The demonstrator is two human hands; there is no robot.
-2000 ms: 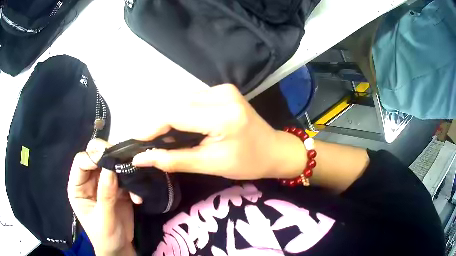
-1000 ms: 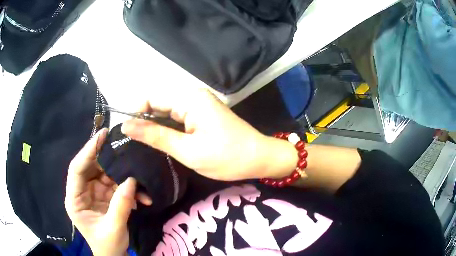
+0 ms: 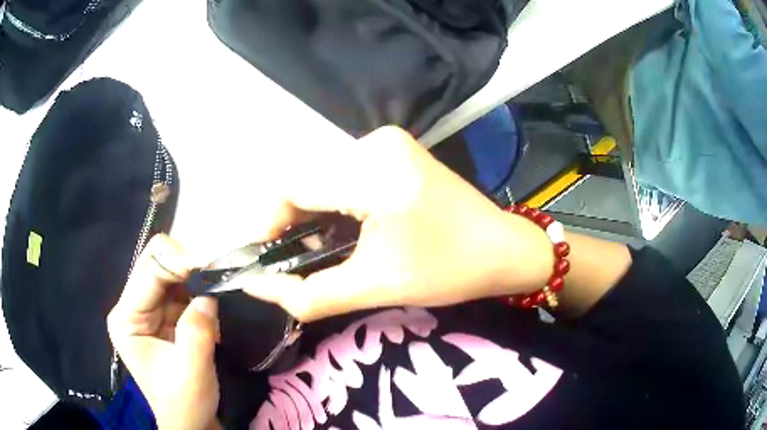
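Note:
My right hand (image 3: 420,231), with a red bead bracelet, holds dark thread snips (image 3: 273,256), blades pointing left. The blade tips are at the edge of a black fabric piece (image 3: 244,323) pinched between the thumb and fingers of my left hand (image 3: 168,327). A curved silver zip shows on the piece's lower side. The exact spot under the blades is hidden by my fingers and the snips. A large black curved panel (image 3: 76,227) with a small yellow label (image 3: 34,249) and a zip along its right edge lies left of my left hand.
A large black bag piece (image 3: 362,59) lies at the table's far side, another with a silver zip (image 3: 50,50) at the top left. The white tabletop (image 3: 219,134) lies between. A person in light blue clothing (image 3: 702,117) is at the right. A blue round object (image 3: 496,147) is below the table edge.
My right hand first moved the snips up off the piece, blades pointing towards the panel's zip, then brought them back down to the edge at my left fingertips. My left hand has closed on the edge.

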